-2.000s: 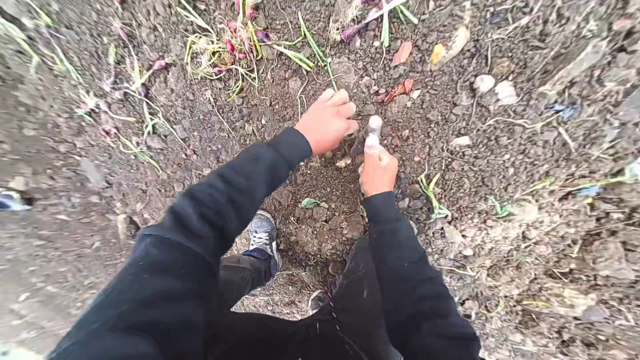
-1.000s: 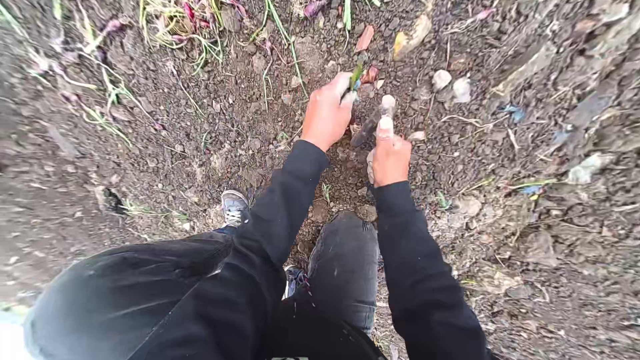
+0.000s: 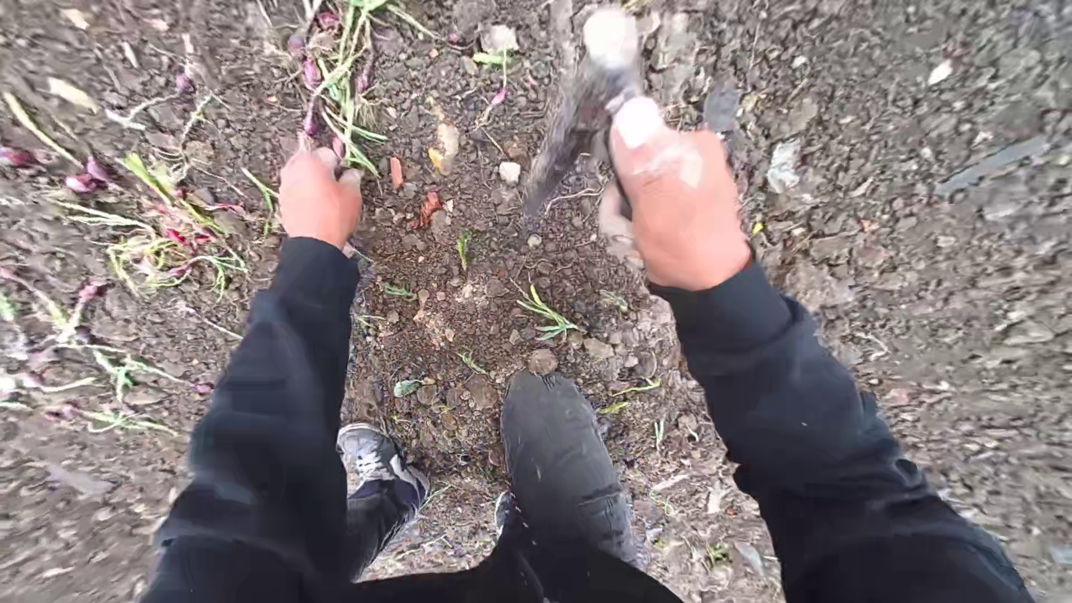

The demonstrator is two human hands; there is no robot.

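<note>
My left hand (image 3: 320,197) is closed on the end of a bunch of red onion seedlings (image 3: 347,71) with green leaves, at the upper left. To the right, my right hand (image 3: 680,197) grips a hand tool (image 3: 578,117) with a dark, blurred blade and a pale rounded end above the thumb; its exact kind cannot be told. The tool is over the soil, and whether it touches cannot be told. A small green plant (image 3: 548,316) lies between my arms, nearer my knee.
More uprooted onion seedlings (image 3: 188,239) lie scattered on the soil at left. Reddish fragments (image 3: 427,209) and pale stones (image 3: 509,172) dot the ground ahead. My knee (image 3: 557,452) is at bottom centre, and my shoe (image 3: 373,456) stands left of it.
My hands, close together a second ago, have moved apart. The left is now on the onion bunch at the upper left. The right has moved away to the right with the tool raised into fuller view.
</note>
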